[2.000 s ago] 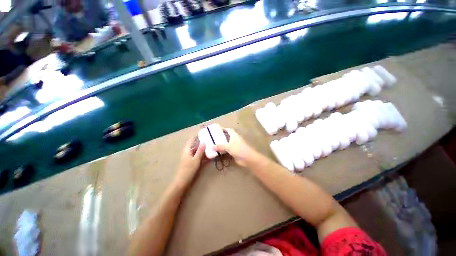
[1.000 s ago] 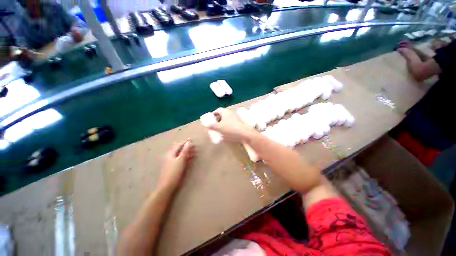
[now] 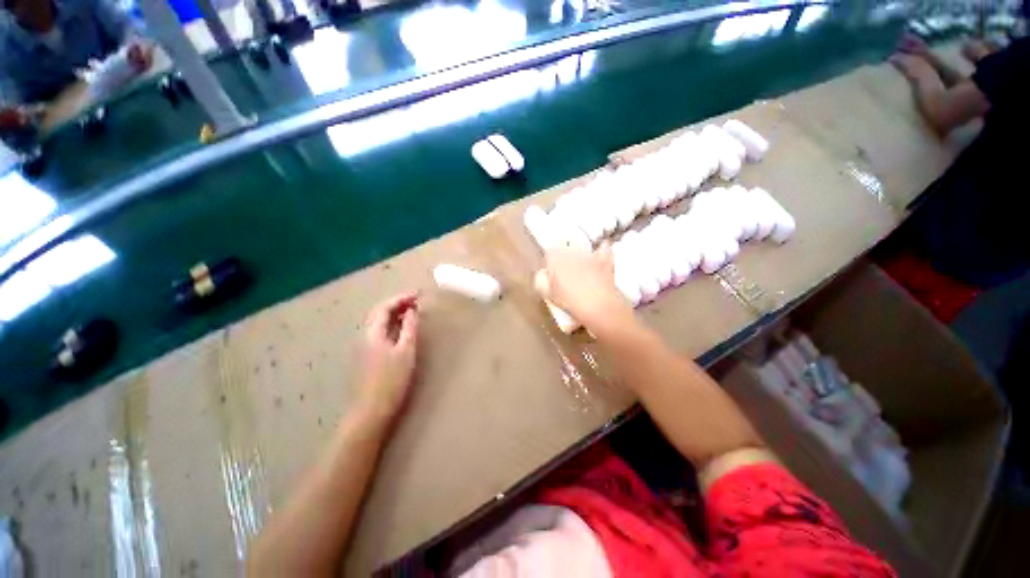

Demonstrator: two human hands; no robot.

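A single white cover (image 3: pixel 467 282) lies on the brown cardboard bench between my hands. My left hand (image 3: pixel 394 339) hovers over the bench left of it, empty, with fingers loosely curled and apart. My right hand (image 3: pixel 578 282) is at the near left end of the two rows of white covers (image 3: pixel 689 243). Its fingers touch a white cover (image 3: pixel 556 303) at the row's end; the fingertips are partly hidden, so the grip is unclear. A covered pair (image 3: pixel 497 156) with a dark line between its halves lies on the green belt.
Black units with gold bands (image 3: pixel 210 283) lie on the green conveyor belt (image 3: pixel 373 203) at left. A metal rail runs beyond. An open carton (image 3: pixel 904 395) of white covers stands at lower right. Other people are at upper left and right.
My right hand has put a white cover down on the bench and moved right to the rows. Earlier both hands held a covered pair, which now lies on the belt.
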